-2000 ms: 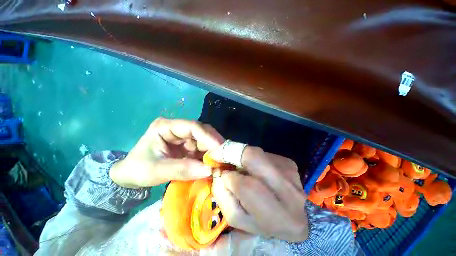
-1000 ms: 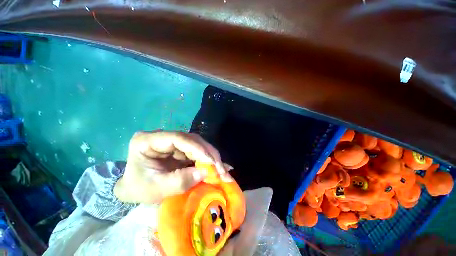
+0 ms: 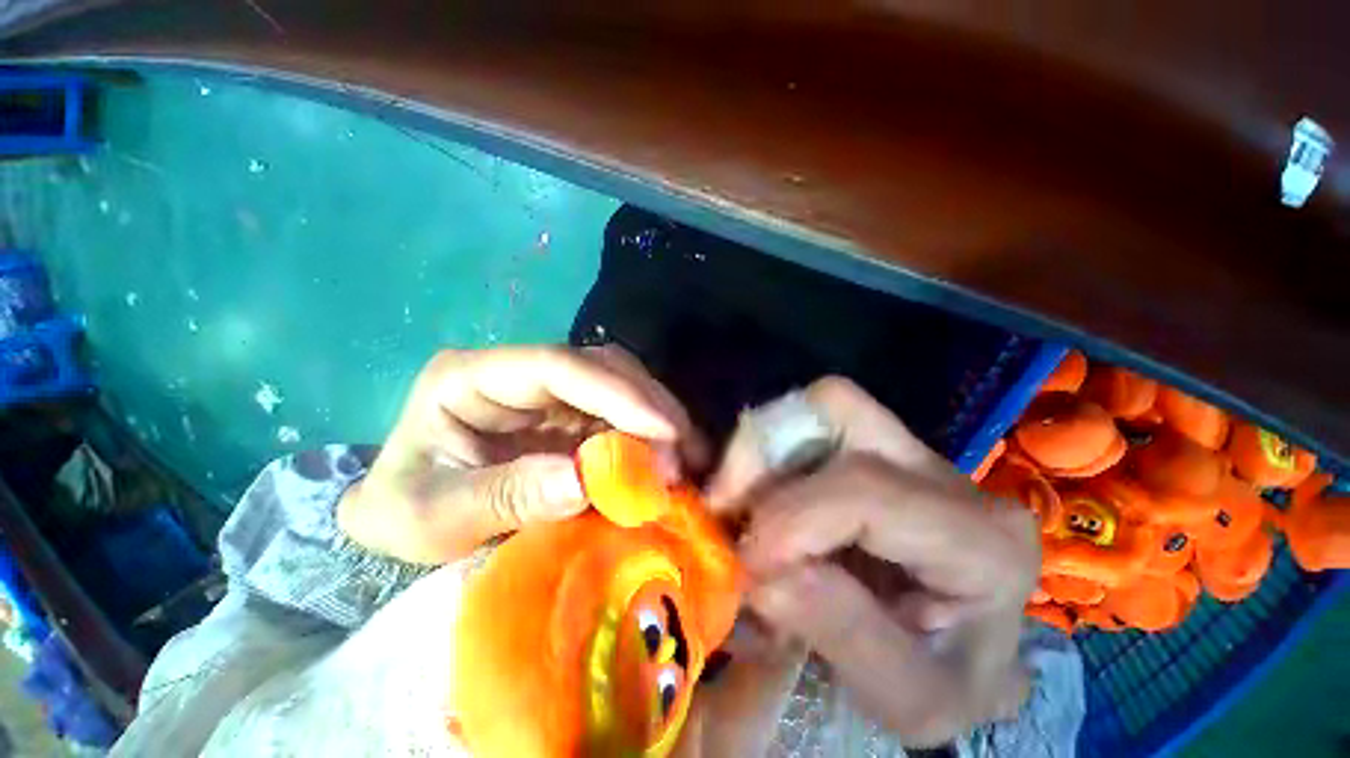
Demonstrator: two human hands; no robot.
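Note:
An orange plush toy (image 3: 518,637) is above the lap, its yellow-ringed face patch with eyes and dark mark turned to the right. My left hand (image 3: 504,459) pinches its small orange stub (image 3: 625,477) between thumb and fingers. My right hand (image 3: 888,563) is beside the toy's right side, blurred, with fingers bent together and a whitish wrap (image 3: 792,433) on one finger. No needle or thread can be made out at the right fingertips.
The brown-covered table (image 3: 711,133) crosses the top, with a white paper scrap (image 3: 1304,163) at right. A blue crate (image 3: 1022,407) of orange pieces (image 3: 1133,504) stands at lower right. Blue plastic items (image 3: 45,356) are at far left on the green floor (image 3: 296,267).
My right hand, out of clear view one second ago, is back beside the toy. My left hand still pinches the stub. The view has shifted slightly, with the paper scrap further right.

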